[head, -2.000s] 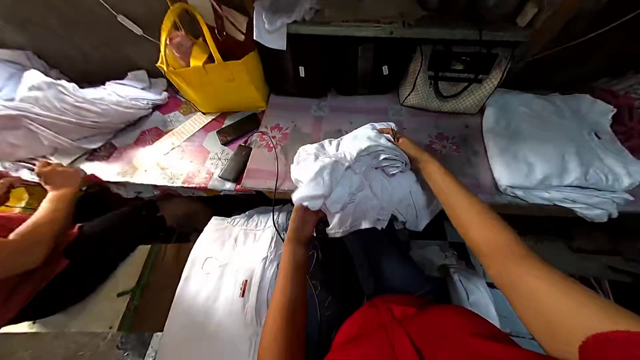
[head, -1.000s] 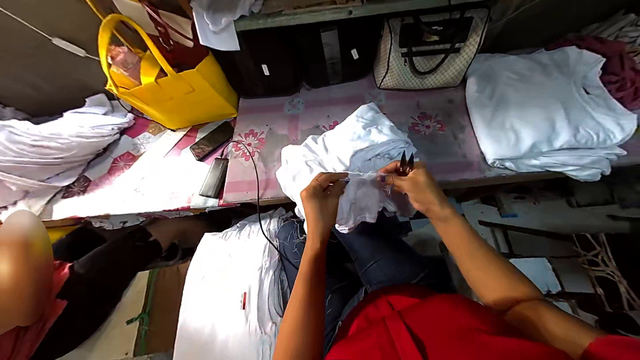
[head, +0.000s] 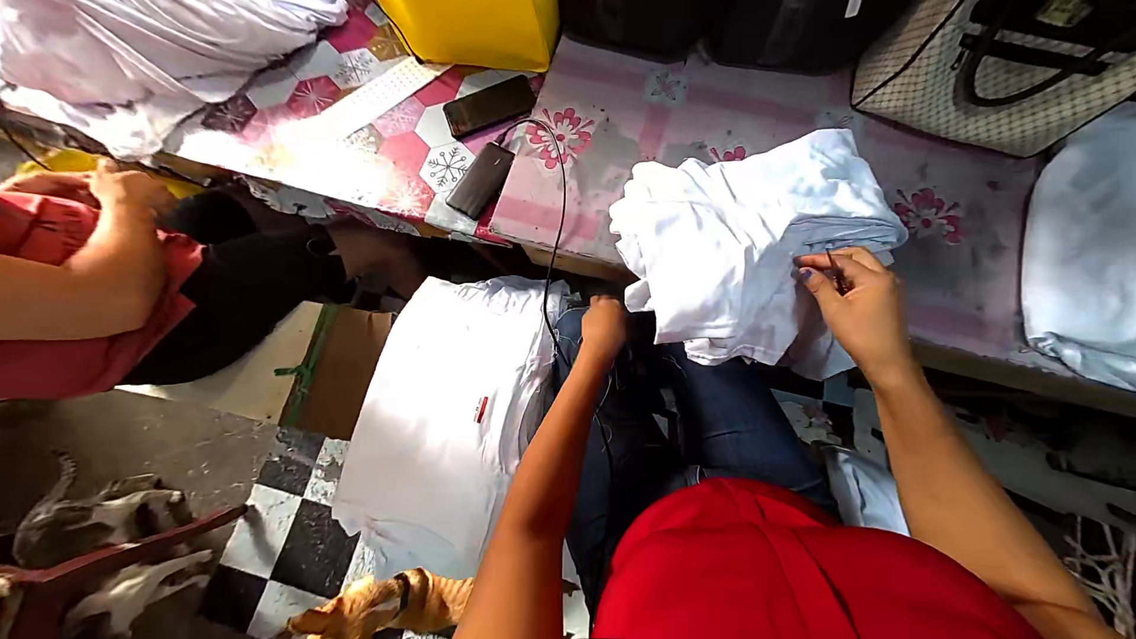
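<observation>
A bunched white cloth garment (head: 728,240) lies over the front edge of the table and hangs toward my knees. My right hand (head: 852,293) is at its right side, with the fingers closed around a small dark tool, seen only in part; the earlier views show its pointed blades. My left hand (head: 604,328) is closed just left of the garment, above my lap; whether it holds anything cannot be told. A stack of white garments (head: 444,399) with a small red tag lies at my left thigh.
A phone (head: 488,105) and a dark device with a cable (head: 480,180) lie on the patterned table cover. Behind stand a yellow bag (head: 479,31) and a checked handbag (head: 950,80). Folded white cloth (head: 1083,248) is at right. A person's arm (head: 80,275) is at left; cats (head: 399,603) are on the floor.
My left hand has moved off the garment, down and to the left. My right hand stays by the cloth; the tool's blades, upright one second ago, are now mostly hidden. The view has tilted down.
</observation>
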